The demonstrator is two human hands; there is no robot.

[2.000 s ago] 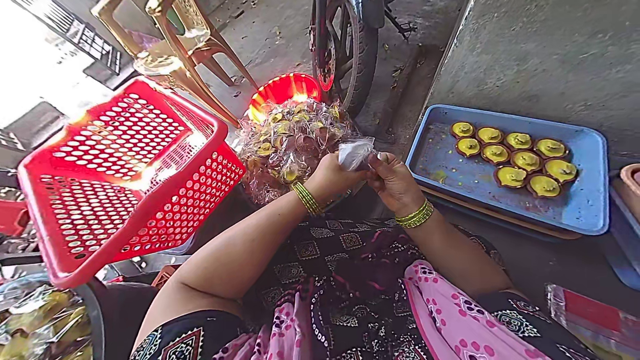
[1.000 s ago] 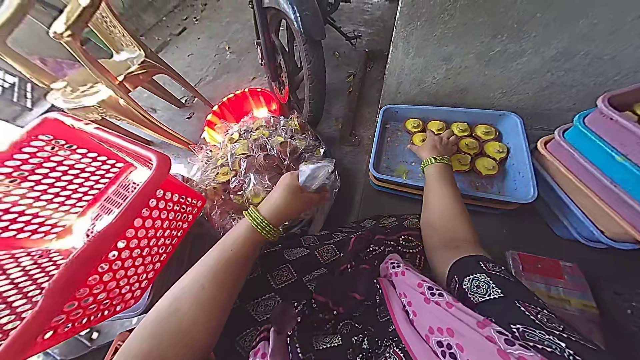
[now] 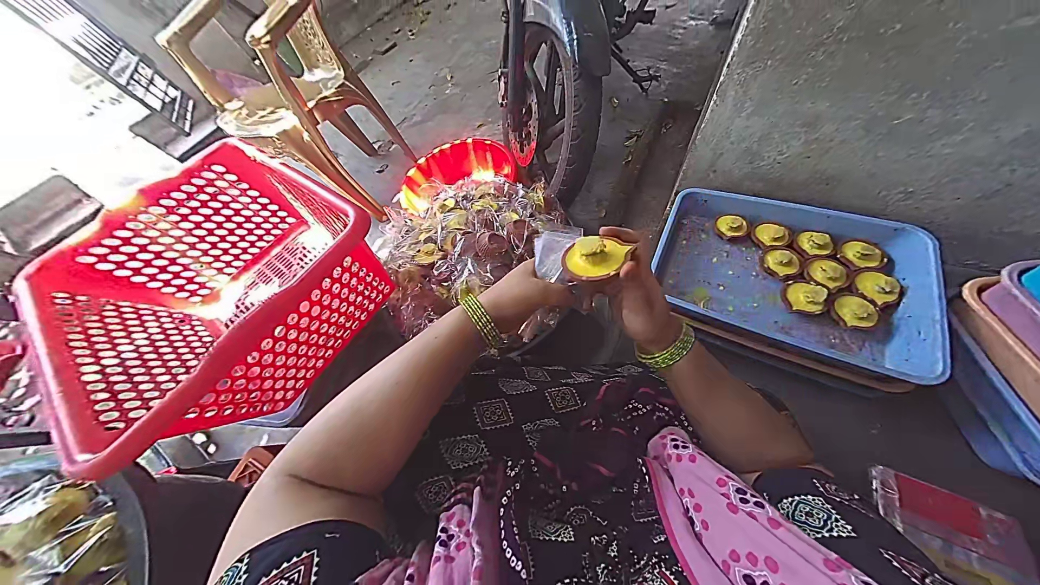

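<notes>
My right hand [image 3: 642,296] holds a clay lamp with yellow filling [image 3: 597,257] by its rim, in front of my chest. Against the lamp's left side is a clear plastic bag [image 3: 552,250], gripped by my left hand [image 3: 532,299]. Whether the lamp's edge is inside the bag cannot be told. Several more yellow-filled clay lamps [image 3: 827,274] sit close together in a blue plastic tray [image 3: 699,305] at the right. Just beyond my hands lies a heap of lamps wrapped in clear plastic [image 3: 475,236].
A red perforated plastic basket [image 3: 301,357] is at the left, near plastic chairs [image 3: 309,89]. A red tub [image 3: 459,161] and a motorcycle wheel [image 3: 573,122] are beyond the heap. Stacked trays [image 3: 995,325] stand far right; a plastic packet [image 3: 946,520] lies below them.
My right hand was over the lamps in the blue tray a second ago; it has moved left to the bag with one lamp in it. My left hand still holds the bag.
</notes>
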